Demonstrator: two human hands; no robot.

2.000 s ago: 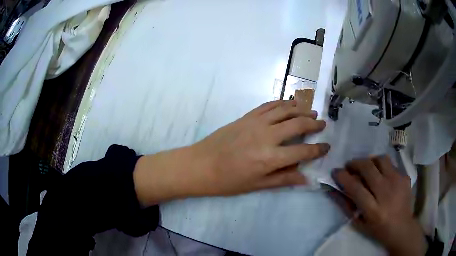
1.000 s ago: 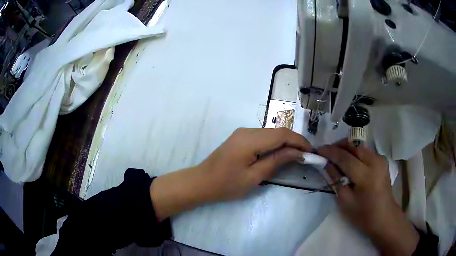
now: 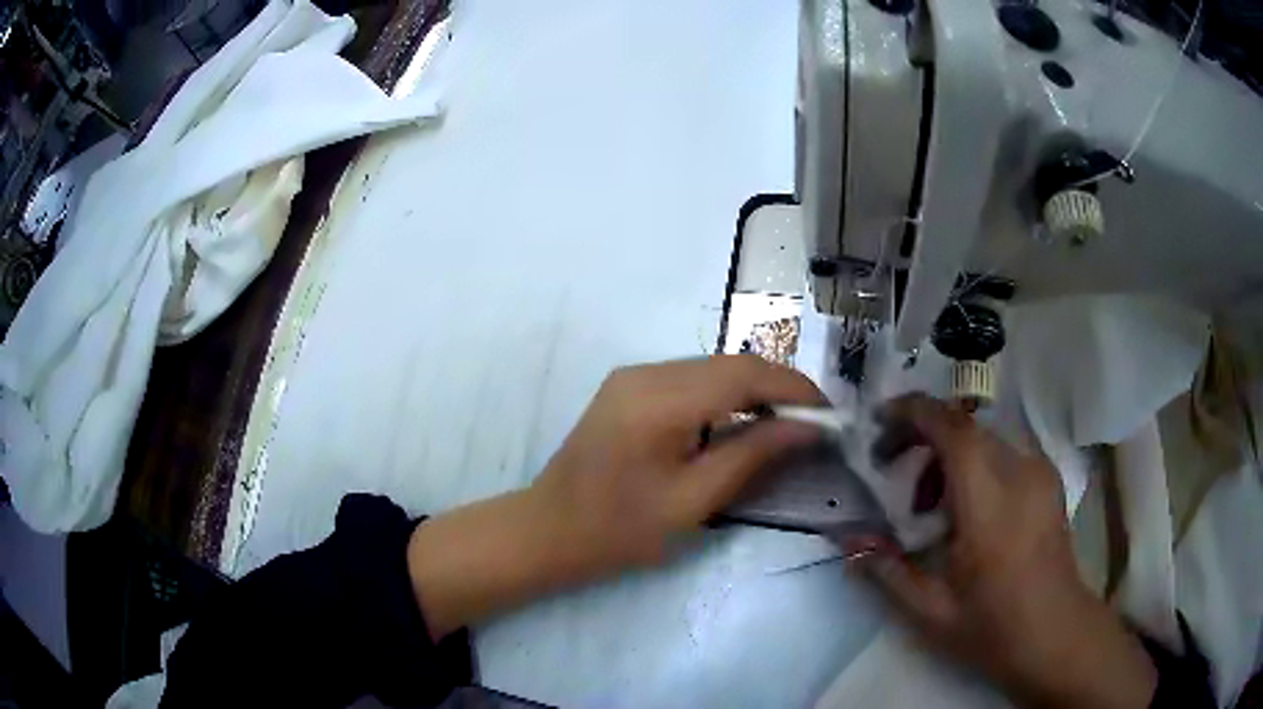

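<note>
A narrow white fabric piece [image 3: 887,478] is held between both hands, just in front of the presser foot [image 3: 853,363] of the sewing machine [image 3: 956,153]. My left hand [image 3: 651,450] pinches its left end between thumb and forefinger. My right hand [image 3: 990,533] grips its right part with bent fingers. A thin dark spike, perhaps an awl [image 3: 827,561], sticks out to the left under the right hand's fingers. Both hands are a little blurred. Whether the fabric touches the foot cannot be told.
White cloth [image 3: 125,277] lies heaped at the left over a dark brown edge. More white and cream cloth [image 3: 1129,416] hangs at the right beside the machine. Ribbed cream dials [image 3: 974,382] stick out from the machine head. The white table [image 3: 457,305] spreads to the left.
Compared with two seconds ago, both hands have come together at the fabric and lifted its end. Since one second ago, more white fabric shows between them and the spike shows farther out. The view has shifted.
</note>
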